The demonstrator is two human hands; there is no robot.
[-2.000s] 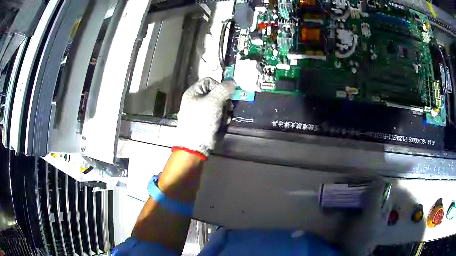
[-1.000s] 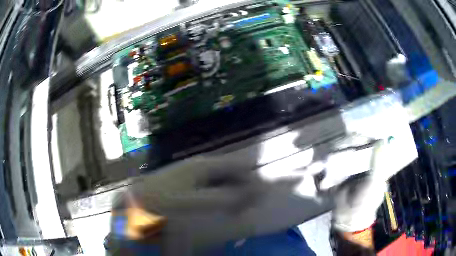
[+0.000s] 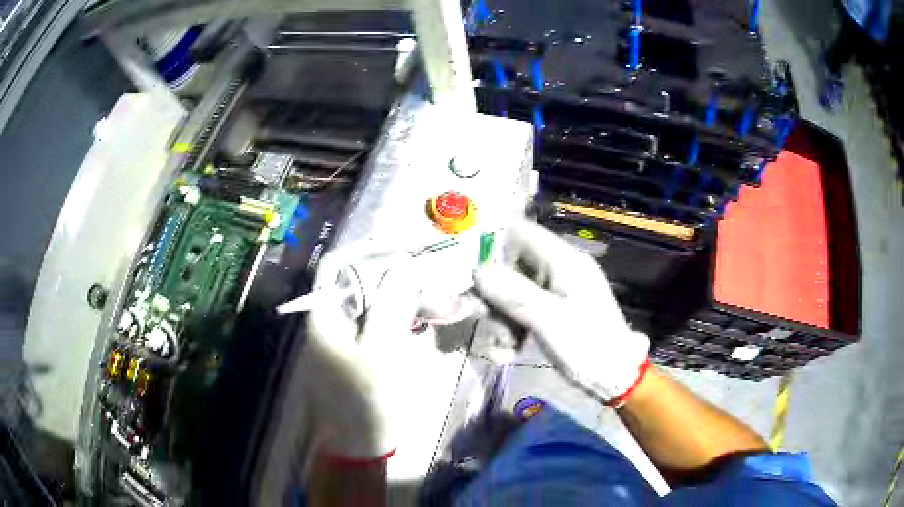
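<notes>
My left hand (image 3: 359, 371), in a blurred white glove with a red cuff edge, is closed around what looks like the white glue bottle. Its tapered nozzle (image 3: 297, 305) sticks out to the left. My right hand (image 3: 570, 312), gloved in white with a red cuff, is just to the right with its fingers bent; glare hides whether they hold or touch anything. The green circuit board (image 3: 213, 253) lies in its black carrier (image 3: 312, 233) at the left, turned on its side in view, with white glue among its parts.
A white control panel (image 3: 506, 144) with a red button (image 3: 453, 206) stands behind my hands. Black racks (image 3: 615, 129) with blue strips are at the upper right. A black crate (image 3: 846, 238) holding a red sheet (image 3: 773, 243) stands at the right.
The view has swung right, so the board now lies at the left. My left hand has left the board's corner, and both hands are close together over the panel.
</notes>
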